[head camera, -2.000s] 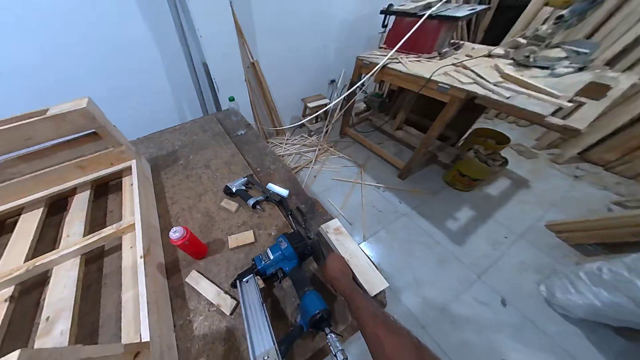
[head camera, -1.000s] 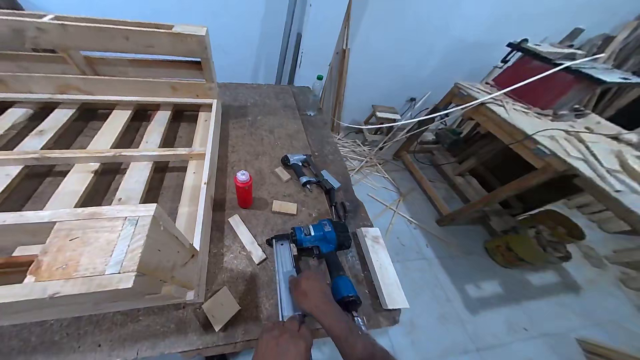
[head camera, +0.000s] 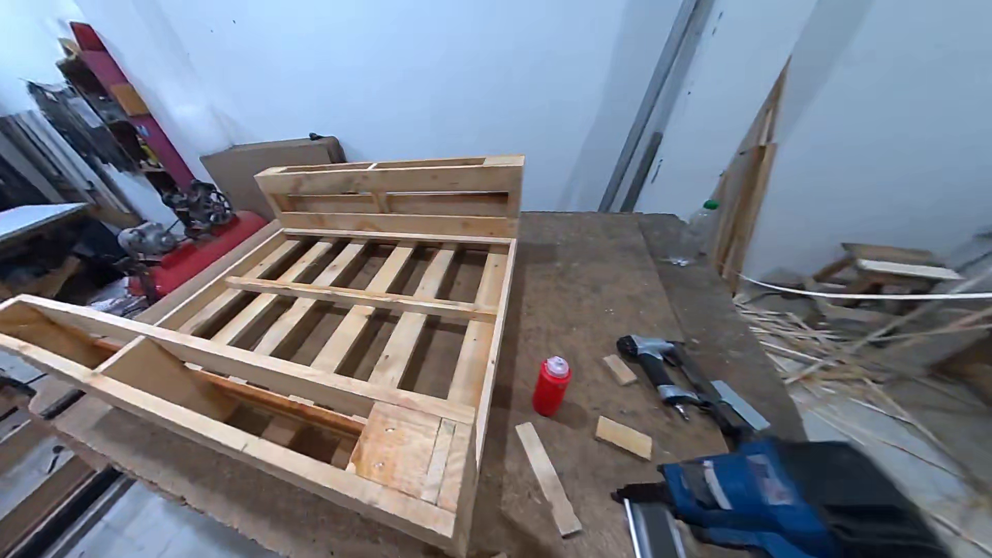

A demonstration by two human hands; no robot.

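Note:
Neither of my hands shows. A blue pneumatic nailer (head camera: 744, 492) with a metal magazine is at the lower right, cut off by the frame's bottom edge; its right part is blurred. Beyond it a smaller black and silver air nailer (head camera: 659, 372) lies on the workbench (head camera: 589, 287). A red bottle (head camera: 552, 386) stands upright left of that tool. Small wood offcuts lie about, among them a long strip (head camera: 547, 479) and a short block (head camera: 624, 438). To the left rests a slatted wooden frame (head camera: 364, 298) with a raised box-like end at the back and a compartmented one in front.
A clear plastic bottle (head camera: 701, 229) with a green cap stands near the bench's far right corner. Thin wood strips (head camera: 806, 341) litter the floor beyond it. A red air compressor (head camera: 205, 252) sits at the left. Wood boards (head camera: 748, 194) lean on the wall.
The view has swung left. My hands, at the blue nailer one second ago, are out of view. The nailer appears closer to the small air nailer than before.

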